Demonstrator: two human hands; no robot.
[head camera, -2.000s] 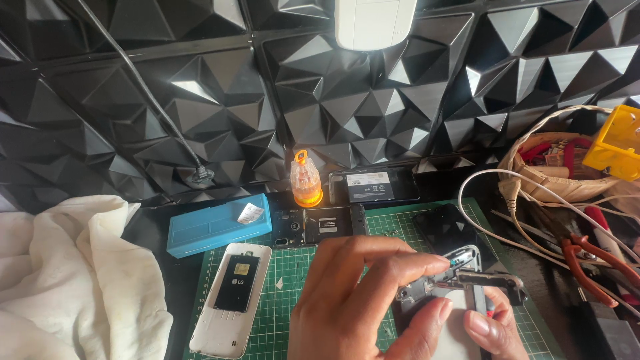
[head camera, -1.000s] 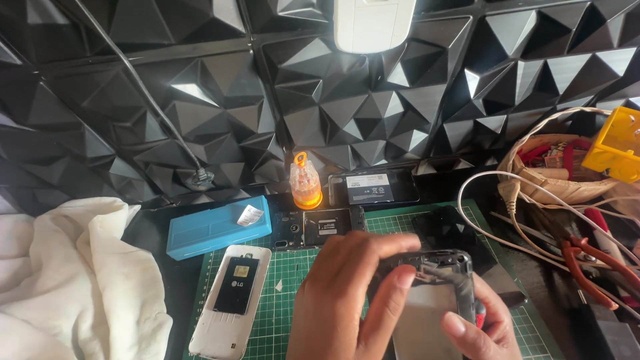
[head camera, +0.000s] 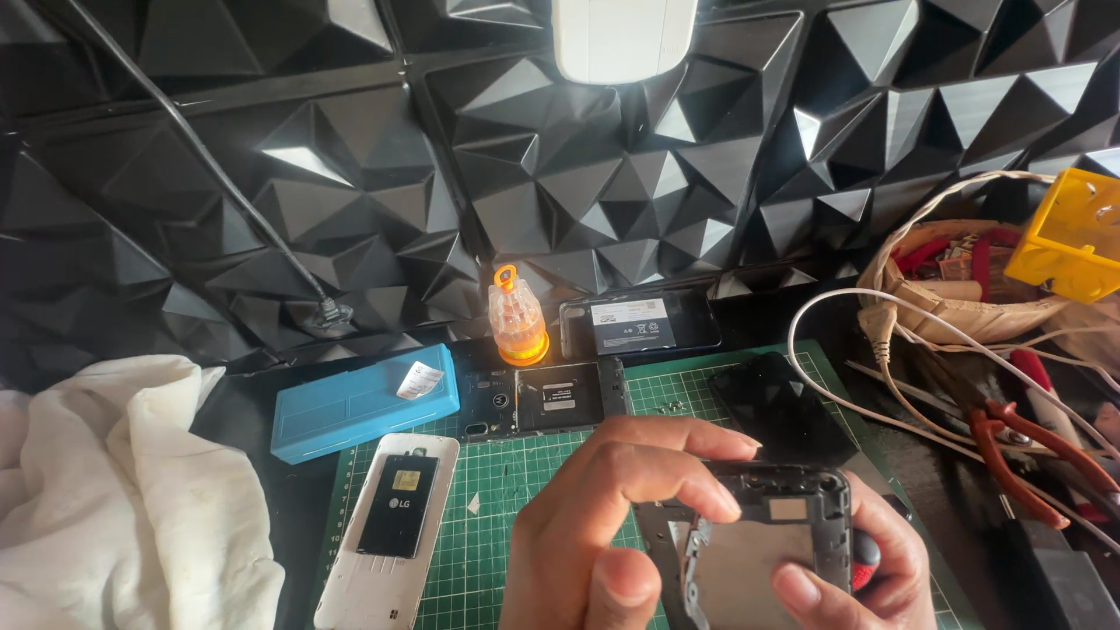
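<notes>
My right hand (head camera: 884, 551) grips a black phone mid-frame (head camera: 757, 560) with a silver metal plate, its thumb on the plate. A screwdriver with a red and grey handle (head camera: 864, 560) is tucked in that hand beside the frame. My left hand (head camera: 595, 525) reaches over the frame from the left, index fingertip at its upper edge and another fingertip near the plate; whether it grips is not clear. To the left, a white phone back cover (head camera: 337, 595) lies on the green cutting mat (head camera: 481, 560) with a black LG battery (head camera: 400, 507) on it.
Behind stand a blue box (head camera: 363, 402), a clear-and-orange bit holder (head camera: 518, 324), and phone housings (head camera: 560, 398). A dark phone panel (head camera: 783, 402) and small screws lie on the mat. White cloth (head camera: 131, 499) is left; orange-handled pliers (head camera: 997, 437), cables and a basket (head camera: 971, 306) are right.
The phone frame has turned in my hands, so its metal plate and upper edge now face the view. My left fingers have shifted over the frame's upper left part.
</notes>
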